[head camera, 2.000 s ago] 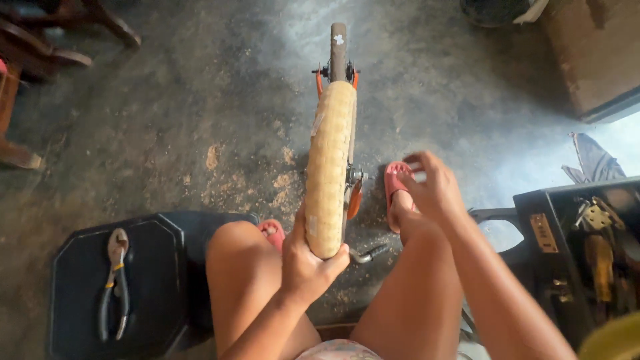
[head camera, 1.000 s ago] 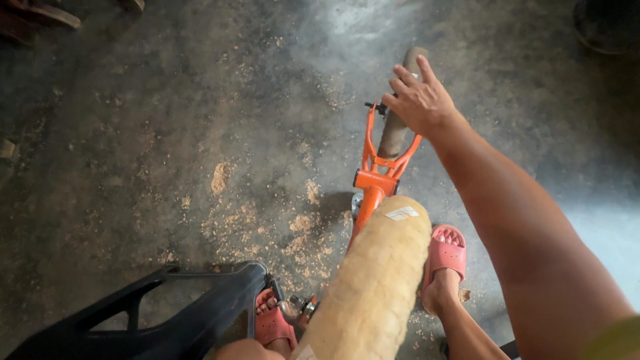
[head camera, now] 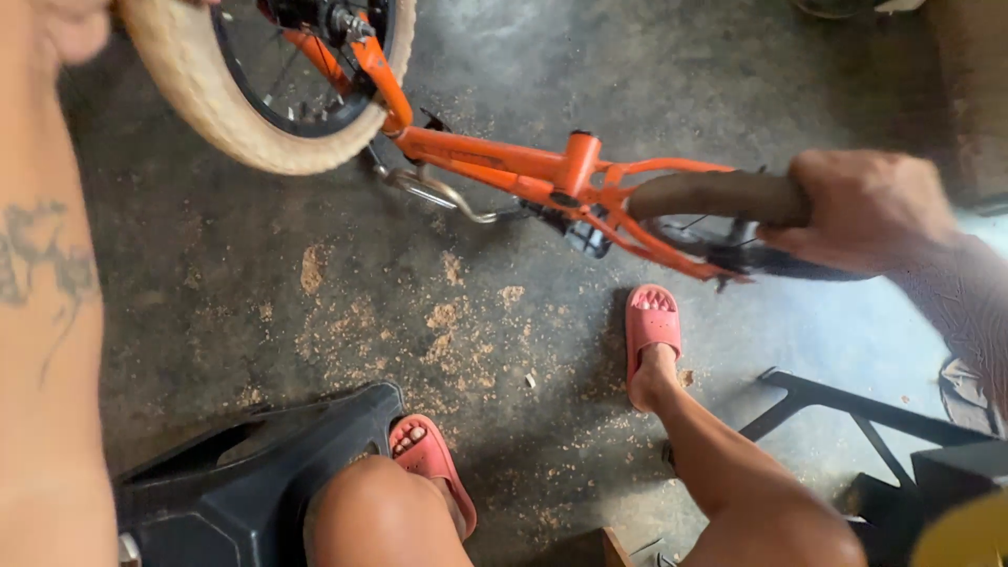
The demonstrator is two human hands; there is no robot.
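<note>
An orange bicycle frame [head camera: 492,161] lies across the upper view, its empty head tube standing out between the wheels. My right hand [head camera: 866,209] is closed on the grey-brown tire [head camera: 709,197] of the wheel at the right, slightly blurred. At the upper left is the other wheel, with a cream knobby tire [head camera: 260,146]. My left hand [head camera: 75,27] is at the top left corner beside that tire, mostly cut off by the frame edge; its grip cannot be made out. A metal crank arm [head camera: 441,193] hangs below the frame tubes.
A black plastic stool [head camera: 236,480] stands at the lower left, beside my foot in a pink slide sandal [head camera: 433,465]. My other sandal [head camera: 652,327] is on the concrete floor amid crumbly debris [head camera: 441,319]. A dark metal stand [head camera: 866,409] is at the lower right.
The bicycle has swung from pointing away from me to lying crosswise. My right hand, open near the grey-brown tire a second ago, now grips it at the right.
</note>
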